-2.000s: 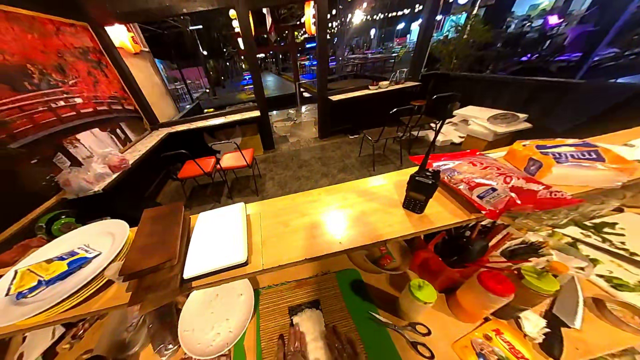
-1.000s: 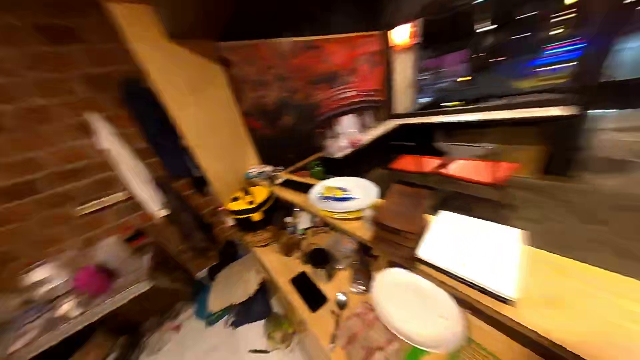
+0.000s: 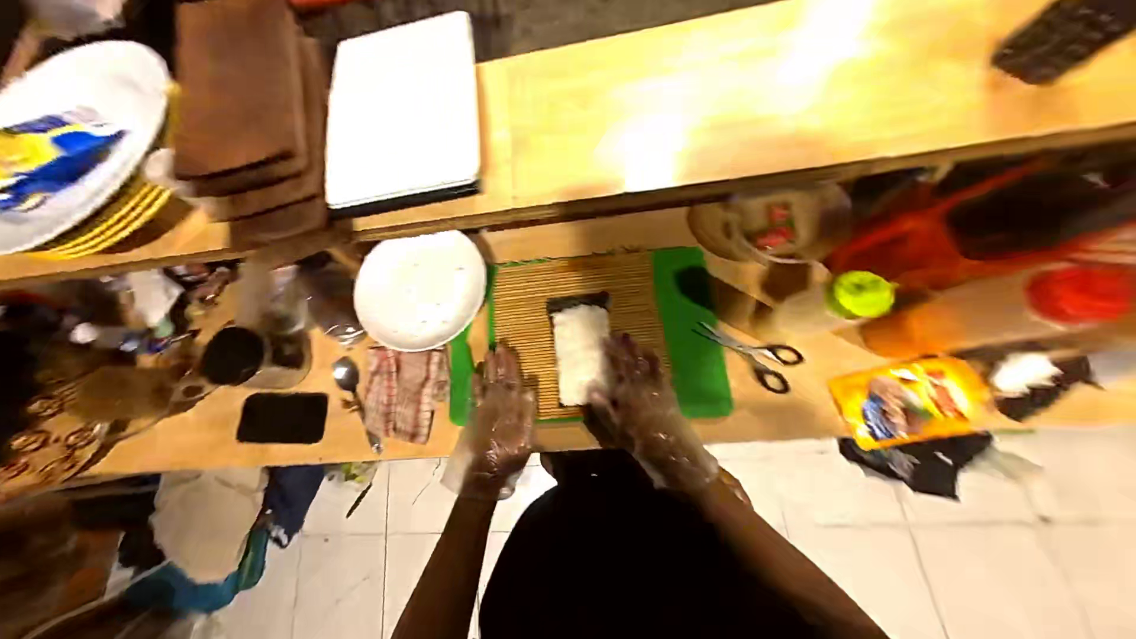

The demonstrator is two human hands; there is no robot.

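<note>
A strip of white rice (image 3: 581, 355) lies on a dark nori sheet (image 3: 577, 302), on a bamboo rolling mat (image 3: 524, 311). The mat rests on a green cutting board (image 3: 692, 355). Both my hands wear clear plastic gloves. My left hand (image 3: 501, 413) lies flat at the mat's lower left, fingers slightly apart, holding nothing. My right hand (image 3: 643, 408) is at the right edge of the rice, its fingertips touching or just over it; it is blurred. Scissors (image 3: 750, 352) lie right of the board. A white plate (image 3: 420, 290) stands to the left, above a checked cloth (image 3: 406, 390).
A spoon (image 3: 349, 382) and a black phone-like slab (image 3: 282, 418) lie left. A green-lidded bottle (image 3: 861, 295), a red-lidded bottle (image 3: 1078, 293) and a yellow packet (image 3: 910, 399) stand or lie right. A raised wooden shelf (image 3: 568, 115) runs behind, holding white trays (image 3: 404, 111) and stacked plates (image 3: 146, 209).
The view swung left, then back and down onto the mat. Two seconds ago both hands were also at the rice on the mat; one second ago they were out of view.
</note>
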